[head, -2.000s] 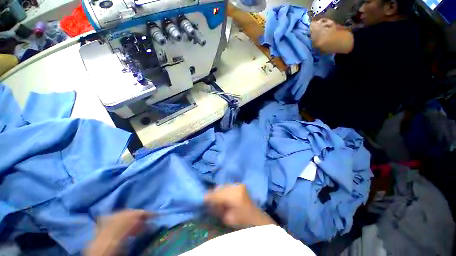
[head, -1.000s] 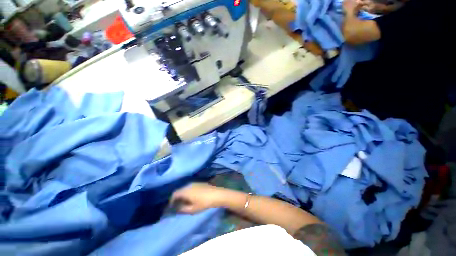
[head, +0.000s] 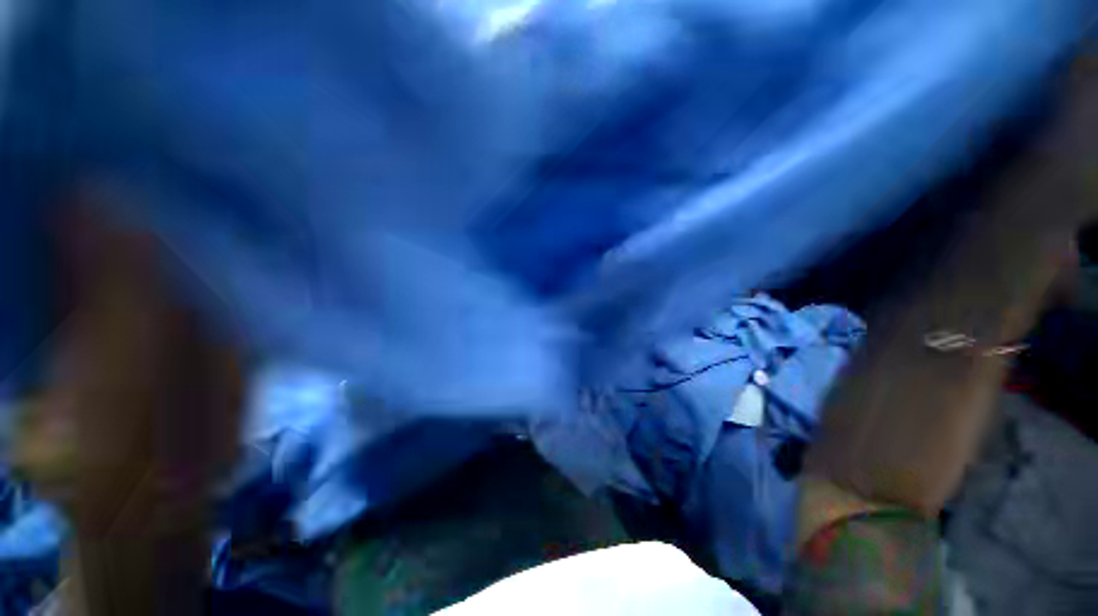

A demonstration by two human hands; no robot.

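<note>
A light-blue garment piece (head: 409, 181) is raised close to the camera and fills the upper part of the view, heavily blurred. My right forearm, with a thin bracelet, reaches up at the right side, and its hand is not visible. My left arm is a dark blur at the left, and its hand cannot be made out against the cloth. The cloth hides the sewing machine and its table.
The crumpled blue garment heap (head: 710, 421) lies below the raised cloth, with a small white piece (head: 749, 406) on it. More blue cloth (head: 301, 445) lies lower left. Grey cloth (head: 1023, 493) is at the lower right.
Both arms have come up, and the blue cloth has risen from the lap and left side to cover the view of the machine, table and other person.
</note>
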